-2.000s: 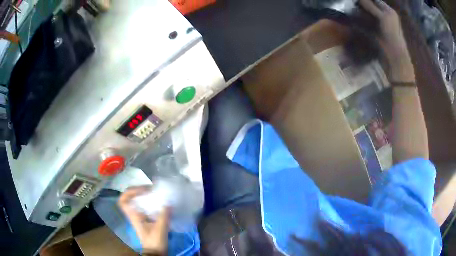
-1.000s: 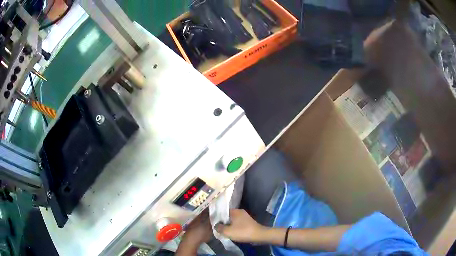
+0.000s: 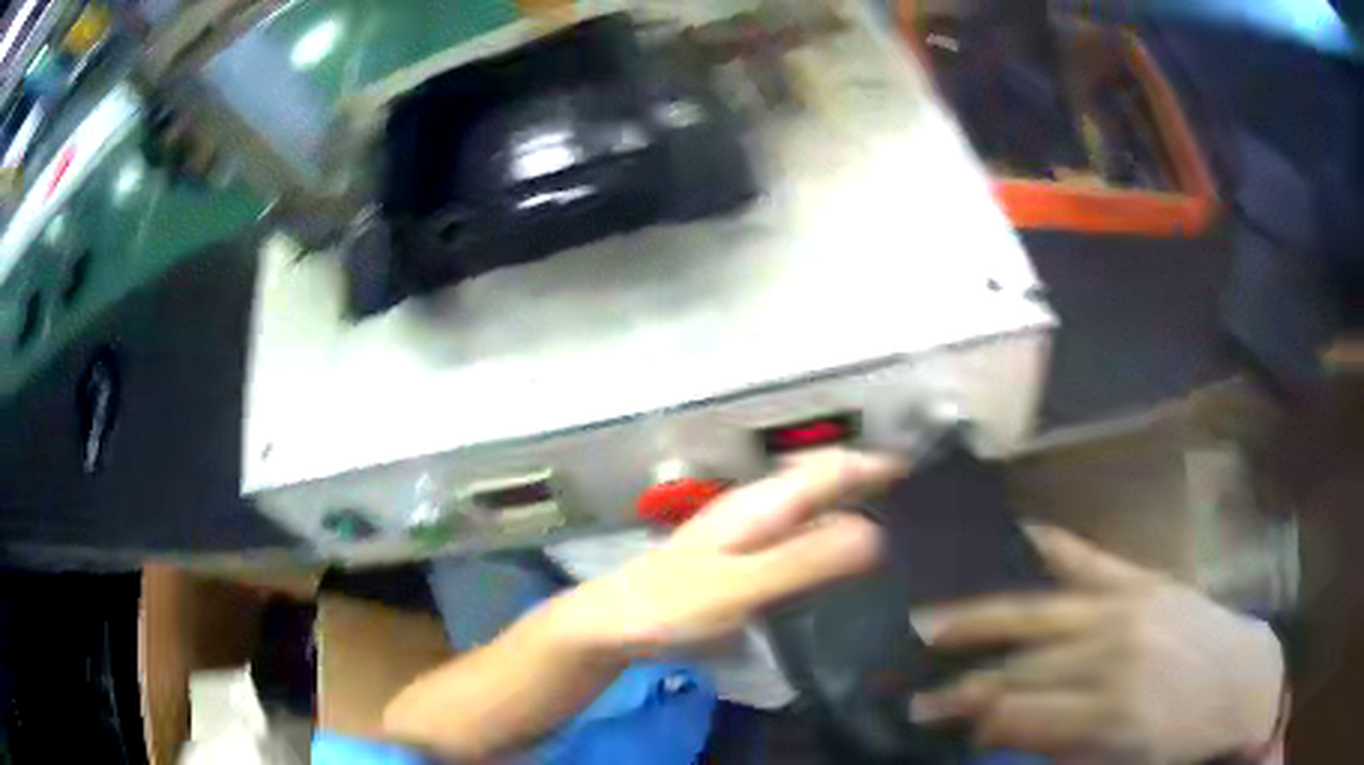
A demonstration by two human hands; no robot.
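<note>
A black housing [image 3: 957, 531] is held in front of the machine's right front corner; the picture is blurred. My left hand [image 3: 681, 583] reaches in from the lower left, its fingertips at the housing's upper left edge. My right hand [image 3: 1114, 650] grips the housing's lower right side, fingers spread across it. A darker greenish-black part [image 3: 845, 658] shows below the housing between the hands; I cannot tell whether it is the same piece. The black fixture [image 3: 539, 172] sits on the white machine top [image 3: 643, 329].
The red emergency stop [image 3: 681, 499] and a red-digit controller [image 3: 809, 434] are on the machine front. An orange box [image 3: 1100, 206] with black parts stands at the upper right. A smaller carton [image 3: 168, 643] with white wrapping is at lower left. A black item [image 3: 99, 404] lies on the left mat.
The view has swung left and levelled. Both hands were at a whitish strip below the machine front; now they are at a black housing. The large carton has mostly left the view.
</note>
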